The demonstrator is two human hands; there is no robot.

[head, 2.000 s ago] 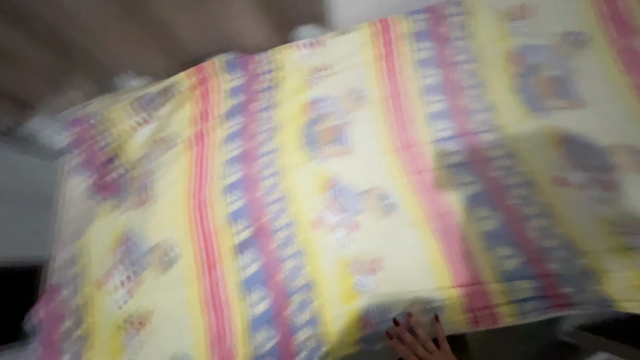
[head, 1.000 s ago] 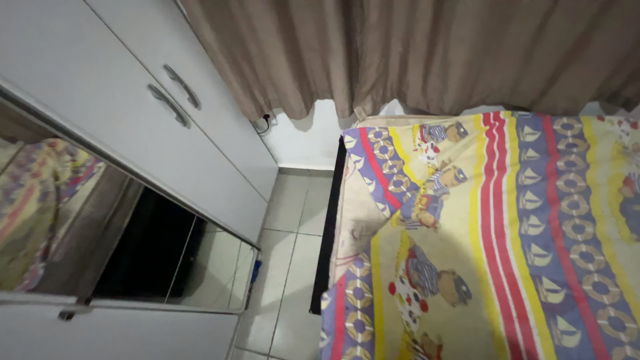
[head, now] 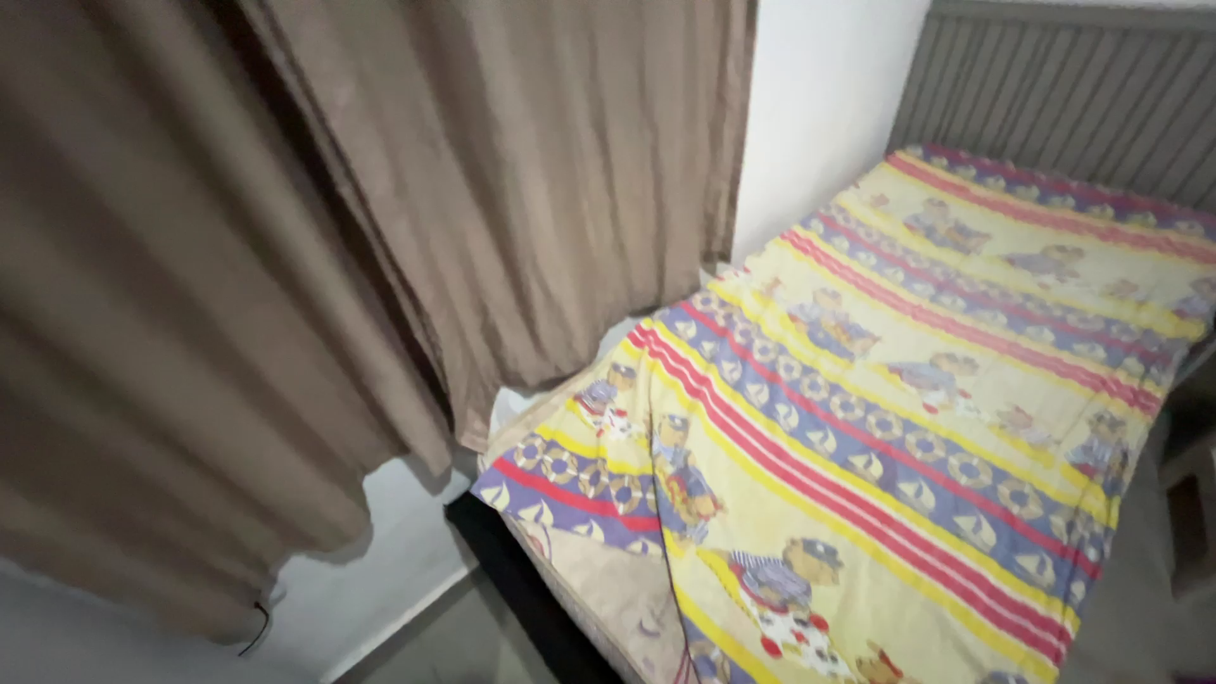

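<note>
Neither of my hands shows in the head view at this moment. A printed bed sheet, with teddy bears, sailboats, life rings and yellow, red and purple stripes, lies over a mattress. Near the foot of the bed, its corner by the curtain is folded over, and part of the pale patterned mattress shows there. The sheet reaches up to the grey slatted headboard and has small wrinkles along its surface.
Brown curtains hang along the bed's left side, against a white wall. A black bed frame edge runs below the mattress, beside the tiled floor. A dark cable pokes out under the curtain.
The view has swung strongly, from the wardrobe side to the curtains and headboard. A hand with dark nails at the sheet's edge in the oldest frame is out of sight now.
</note>
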